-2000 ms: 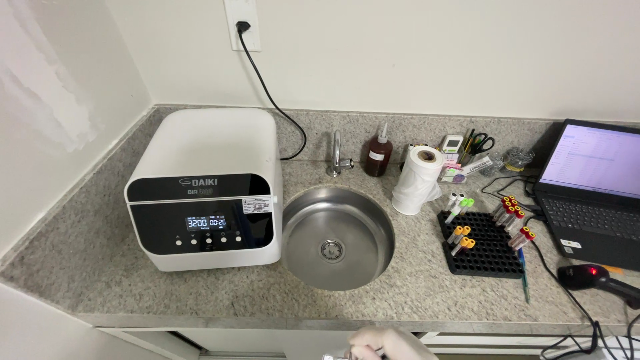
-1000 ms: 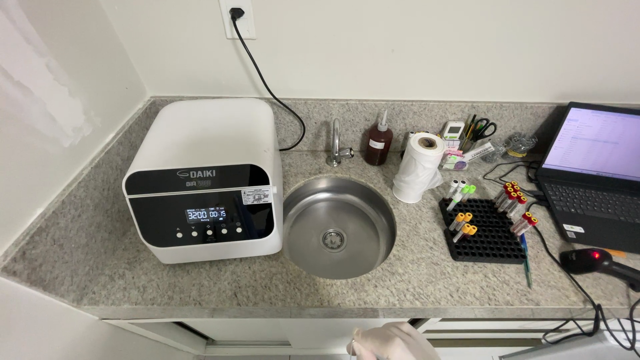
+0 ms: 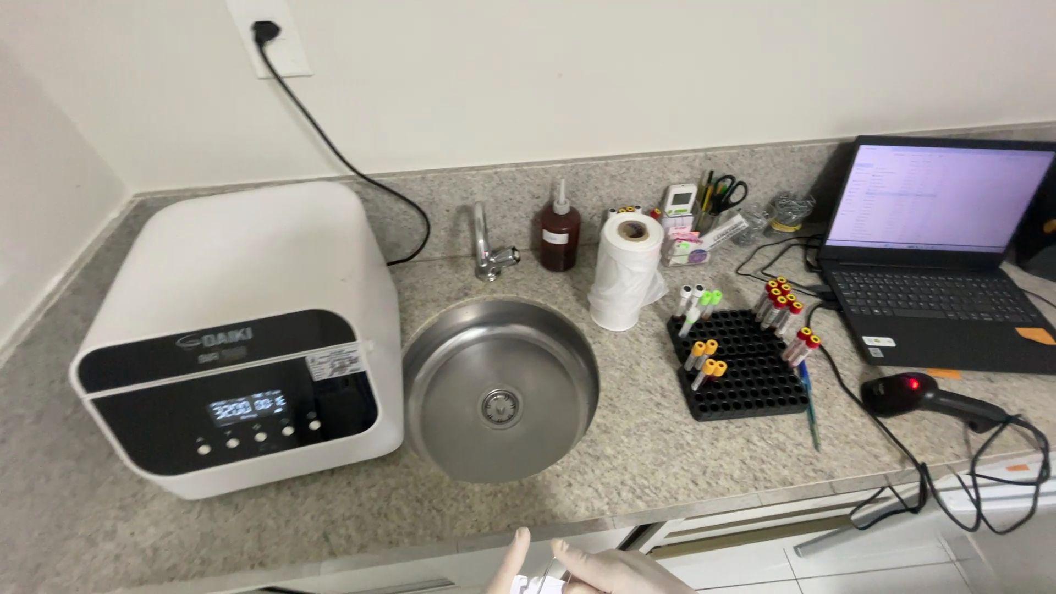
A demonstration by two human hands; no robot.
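At the bottom edge, in front of the counter, my left hand [image 3: 510,564] shows mainly one upright digit. Close on its right, my right hand [image 3: 620,571], in a pale glove, has its fingers around a small white item [image 3: 528,585] with a thin shiny part; most of it is cut off by the frame. On the counter at left stands a white DAIKI centrifuge [image 3: 247,256] with its lid down and display lit. A black tube rack [image 3: 742,404] at right holds sample tubes with yellow caps [image 3: 705,348], red caps [image 3: 780,297], green caps and white caps.
A round steel sink [image 3: 503,429] with a tap [image 3: 487,256] lies between centrifuge and rack. Behind are a brown bottle [image 3: 560,239], a white roll [image 3: 623,280] and a pen holder with scissors. A laptop [image 3: 940,305] and a barcode scanner [image 3: 907,394] with looped cable stand at right.
A digit of my left hand has come into view beside my right hand. The number on the centrifuge display has changed. The view has shifted somewhat.
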